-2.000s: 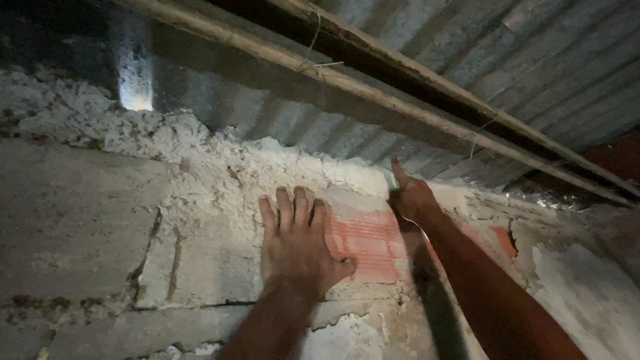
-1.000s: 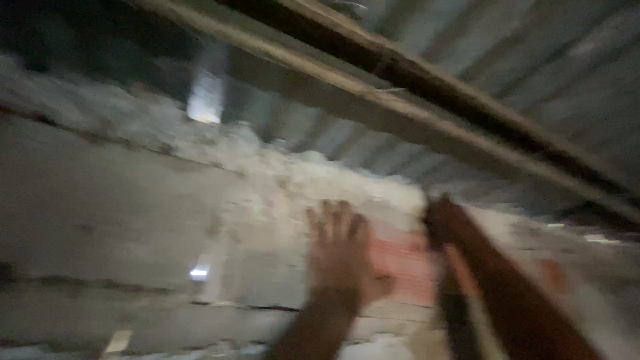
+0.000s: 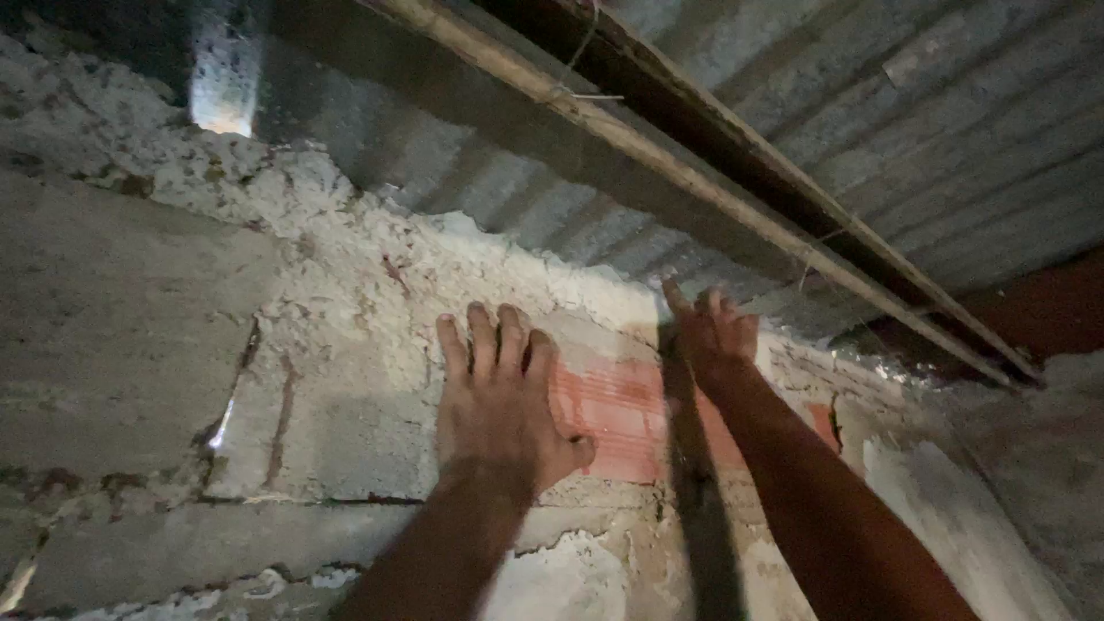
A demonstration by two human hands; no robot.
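My left hand lies palm toward the masonry wall, fingers spread, just left of a patch of red hollow clay brick. Nothing is in it. To its right and higher, my right hand is raised at the top of the wall, with the index finger stretched toward the lower edge of the corrugated metal roofing; its other fingers are partly bent. No held object can be made out there. Rough mortar runs along the wall top between the hands and the roofing. A dark shadow falls below my right hand.
A long metal roof beam with tie wire crosses overhead, sloping down to the right. Light enters through a gap at the upper left. Grey blocks with cracked joints fill the left side.
The thin, light strand that hung by my right hand two seconds ago no longer shows. My left hand stays beside the red brick. The view has shifted and returned.
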